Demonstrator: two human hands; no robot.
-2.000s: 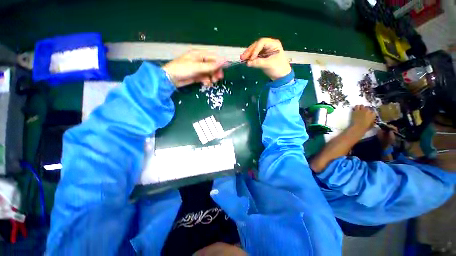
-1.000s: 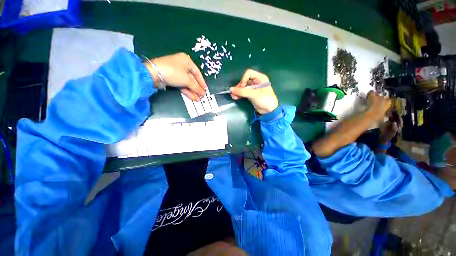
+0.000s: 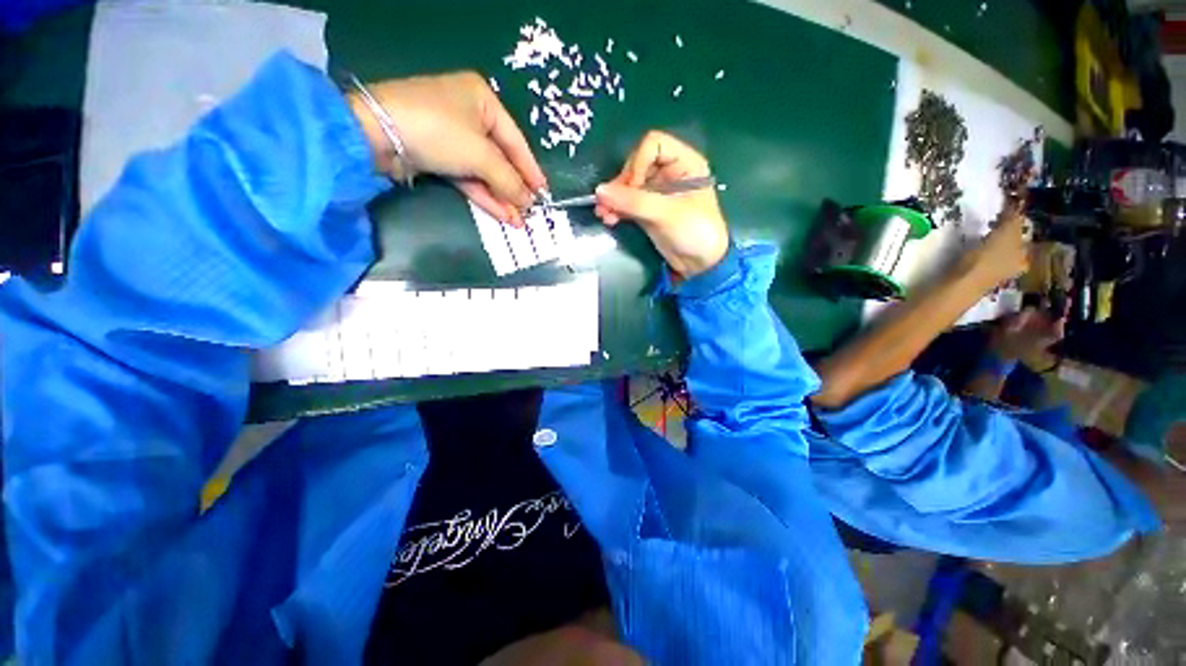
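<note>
A small white panel [image 3: 531, 245] with dark dividing lines lies on the green mat. My left hand [image 3: 471, 146] has its thumb and fingertips at the panel's top edge; whether it pinches a tiny piece there is hidden. My right hand [image 3: 666, 204] holds thin tweezers [image 3: 572, 200], their tip at my left fingertips over the panel's top edge. A loose heap of tiny white pieces [image 3: 568, 120] lies beyond my hands. A long row of white strips [image 3: 455, 328] lies at the near bench edge.
A plain white sheet [image 3: 195, 91] lies at upper left. A green-and-black wire spool [image 3: 887, 250] stands at right. Beyond it, a neighbouring person in a blue smock works by brown-grey component piles [image 3: 934, 146] on a white surface. A pale strip [image 3: 956, 76] edges the mat.
Both hands came down from beyond the heap to the small panel, and the tweezers tip now meets my left fingertips there. The view has shifted, so the blue bin is out of the picture.
</note>
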